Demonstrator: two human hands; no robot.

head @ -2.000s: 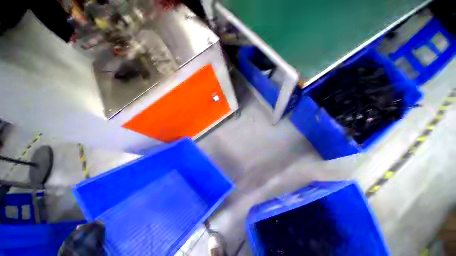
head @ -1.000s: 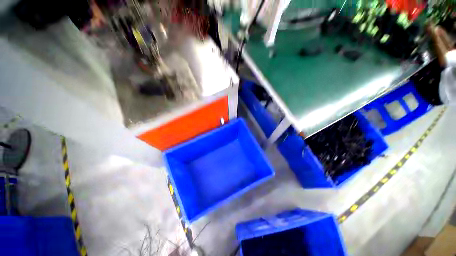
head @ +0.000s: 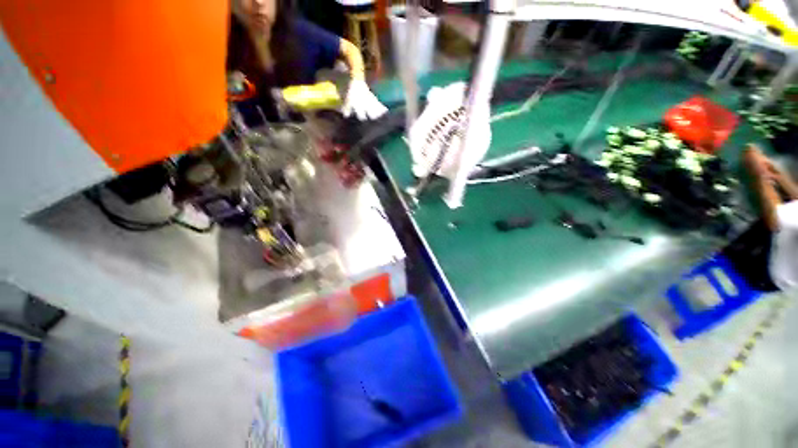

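Neither of my hands shows in the picture. Nearest in front, a blue turnover bin (head: 350, 367) stands on the floor against the machine cabinet, with a small dark piece lying on its bottom. A second blue bin (head: 544, 411) stands under the corner of the green-matted bench (head: 490, 289) and is filled with black parts (head: 599, 376). On the bench lies a heap of black cable leads with pale green tips (head: 661, 166), beside a red plastic bag (head: 700, 122). A few loose black pieces (head: 582, 225) lie nearer the bench edge.
A machine with an orange panel (head: 131, 79) and a metal table (head: 367, 236) stands at the left. A person (head: 302, 44) is behind it. A white fan (head: 451, 131) stands on the bench. Another person's arm (head: 770, 188) shows at the right edge. Striped tape (head: 124, 385) marks the floor.
The view has tilted up, showing more of the bench and the person behind the machine. The lower bin with dark contents has left the picture. A small dark piece now shows in the nearest bin.
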